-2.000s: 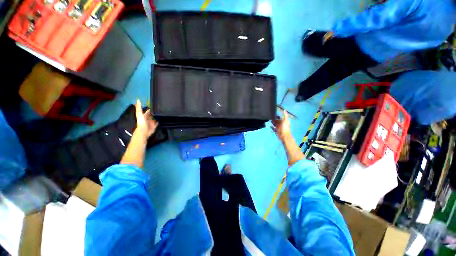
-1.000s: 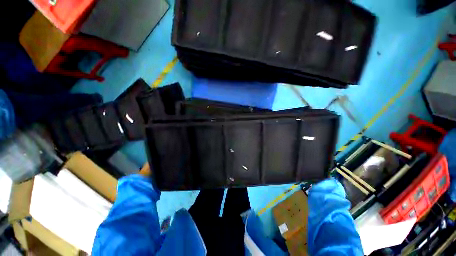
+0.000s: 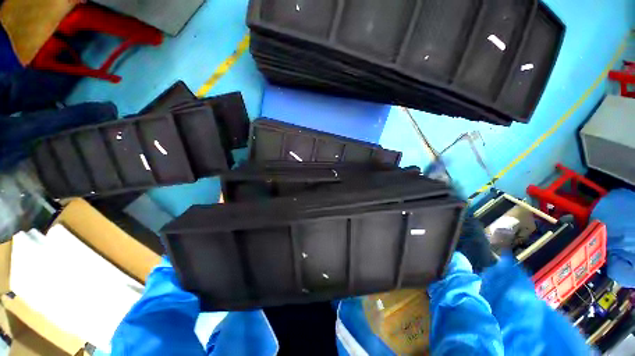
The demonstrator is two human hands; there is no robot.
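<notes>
A stack of black compartment trays (image 3: 320, 257) is held tilted close in front of my body. My blue left sleeve (image 3: 157, 306) and right sleeve (image 3: 459, 299) end at its two lower corners; both hands are hidden by the trays. More black trays lie unevenly just behind the top one. A taller stack of black trays (image 3: 411, 35) stands at the top, beyond a blue surface (image 3: 320, 115). Another black tray (image 3: 327, 146) lies between that blue surface and the held stack. Further black trays (image 3: 132, 153) lie at the left.
An open carton with white sheets (image 3: 69, 278) is at the lower left. A brown carton (image 3: 404, 320) is below my right side. Another blue sleeve (image 3: 529, 306) reaches in at right, near a red tray (image 3: 574, 268). Red stools (image 3: 567, 198) stand on the blue floor.
The held stack has tipped and come lower, showing several trays behind its top one. The tray stack at the top sits larger in view. A blue sleeve has appeared beside my right arm.
</notes>
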